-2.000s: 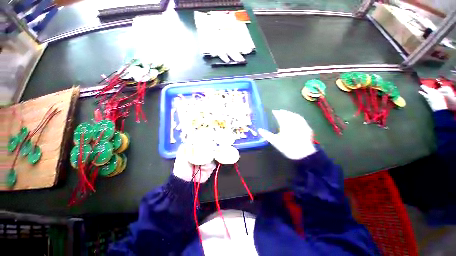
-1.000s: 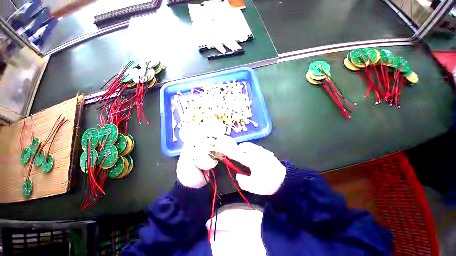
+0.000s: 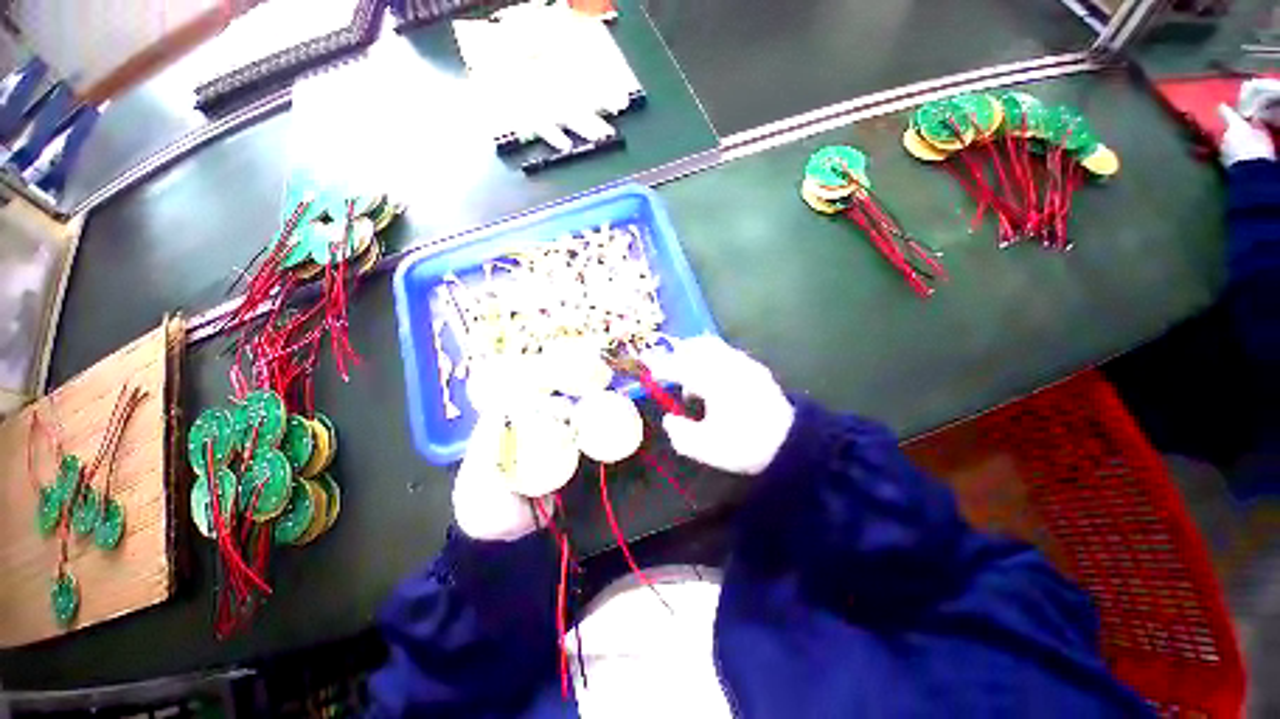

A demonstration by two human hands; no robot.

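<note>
My left hand (image 3: 494,485), in a white glove, holds a group of round circuit boards (image 3: 541,445) at the tray's front edge; they look washed out by glare. Red lead wires (image 3: 564,590) hang from them toward me. My right hand (image 3: 727,407), also gloved, is shut on small cutters (image 3: 657,386) with red handles; their dark jaws are at the boards' upper right. The blue tray (image 3: 680,267) behind holds many small cream-coloured components (image 3: 562,288). Whether the jaws touch a part cannot be told.
Stacked boards (image 3: 260,464) and cardboard (image 3: 134,421) with small green boards lie left. A further pile (image 3: 337,232) is behind. Board bundles (image 3: 838,169) (image 3: 1004,124) lie right. Spare gloves (image 3: 562,70) and a black stick (image 3: 571,153) are at back. A red basket (image 3: 1123,548) and another person's hand (image 3: 1247,138) are right.
My right hand was open and empty, then came to the boards with the cutters; the jaws now show at the boards' upper right. The camera view has shifted and tilted.
</note>
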